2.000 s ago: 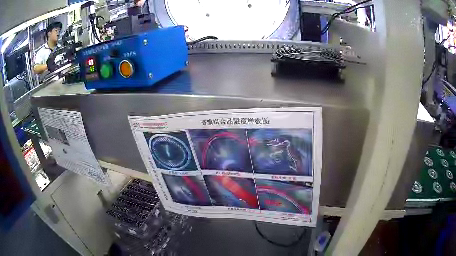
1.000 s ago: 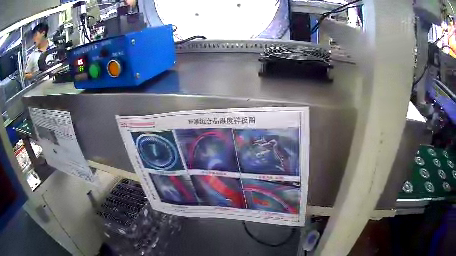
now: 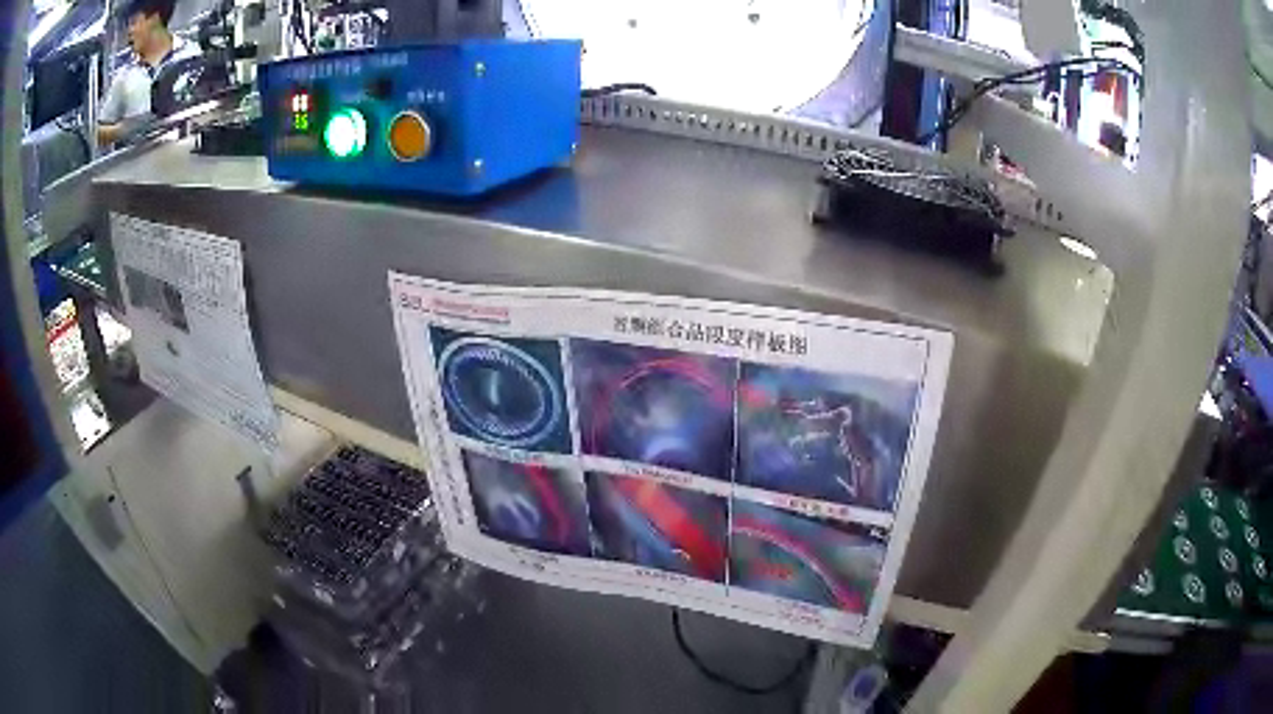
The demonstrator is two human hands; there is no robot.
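Neither of my hands is in the picture. Nearest in front of me, a limit sample chart [image 3: 656, 453] with six blue and red close-up photos hangs on the steel front. A smaller white notice [image 3: 196, 324] is to its left. A bright blue controller box [image 3: 419, 119] stands on the steel bench top, with its green button lit brightly beside an orange button. A flat black tray [image 3: 914, 207] lies on the bench top at the right.
Stacked clear trays with dark rows [image 3: 349, 516] stand low at left. A cream post [image 3: 1117, 377] rises at right, with a green surface bearing pale rings [image 3: 1215, 558] beyond it. A black cable [image 3: 733, 670] hangs below the chart. A person [image 3: 140, 77] is at far upper left.
The view has shifted and tilted; the controller box and chart now sit further right in the picture. The green button on the box has become brightly lit. No hand has appeared.
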